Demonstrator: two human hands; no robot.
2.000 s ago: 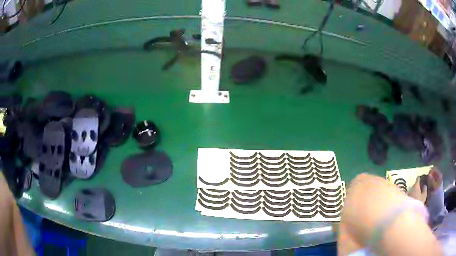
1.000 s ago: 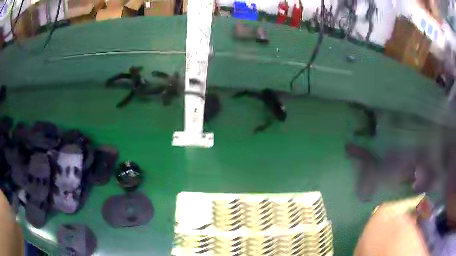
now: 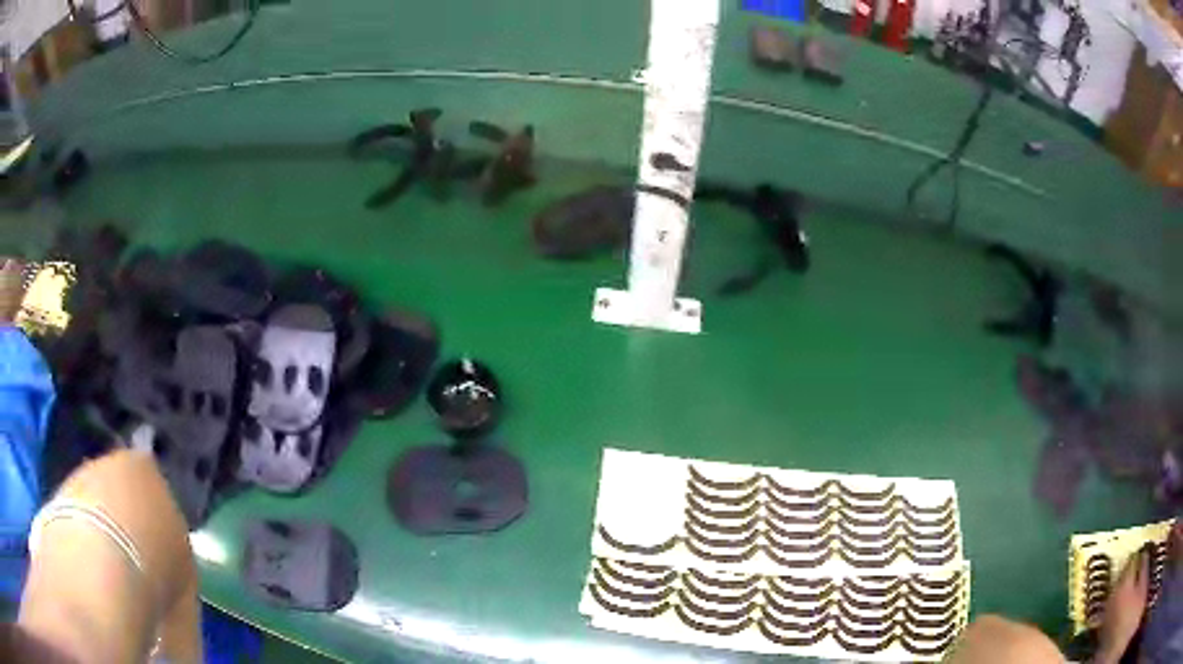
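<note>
Neither of my hands shows. A bare limb with pale bands, seemingly my left arm, is cut off at the lower left. A small bare piece, seemingly of my right arm, shows at the bottom edge. Two pale sheets lie front right of centre. The upper sheet holds columns of black crescent strips and has a blank upper left part with one strip below. The lower sheet carries more strips. A dark oval plate and a squarer slotted plate lie left of them.
Slotted plates are piled left, beside a shiny round black part. A white post stands on the green bench. Spidery black parts lie behind. Other people's hands, left and right, are at yellowish sheets.
The view has swung: the bench's things sit further right than before, and both sheets show whole again. More of the left limb shows, less of the right. A person's hand and blue sleeve appear at left.
</note>
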